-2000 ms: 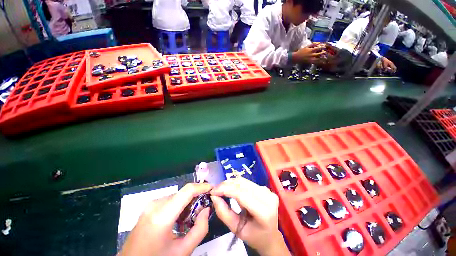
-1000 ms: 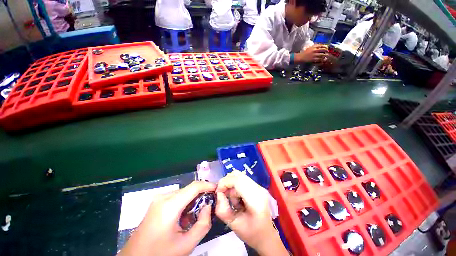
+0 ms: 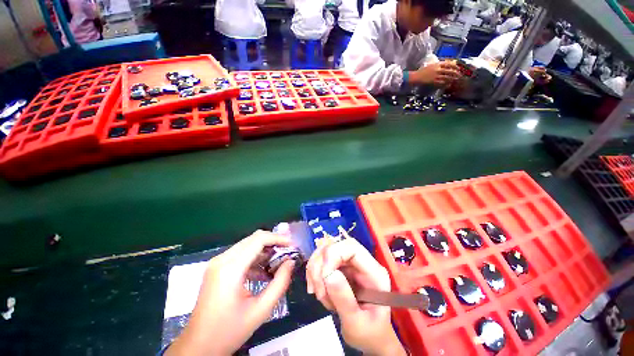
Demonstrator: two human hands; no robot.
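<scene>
My left hand (image 3: 240,288) holds a small round watch case (image 3: 283,258) between thumb and fingers, tilted, its inside hard to make out. My right hand (image 3: 347,278) is just right of it, apart from the case, and grips brown tweezers (image 3: 393,299) whose broad end points right over the near tray. The blue parts bin (image 3: 329,211) with small white-beige strips lies just beyond my right hand. The red compartment tray (image 3: 445,195) at the right holds several black round units.
Stacked red trays (image 3: 306,125) with round units stand at the far left and centre. A person (image 3: 375,55) in white works across the green bench (image 3: 292,167). A white paper sheet (image 3: 306,342), a clear plastic bag (image 3: 277,307) and a pinkish lump (image 3: 281,228) lie around my hands.
My right hand has drawn back slightly from the case, and the tweezers now point right with their broad end showing. My left hand has tilted the case and moved it up slightly.
</scene>
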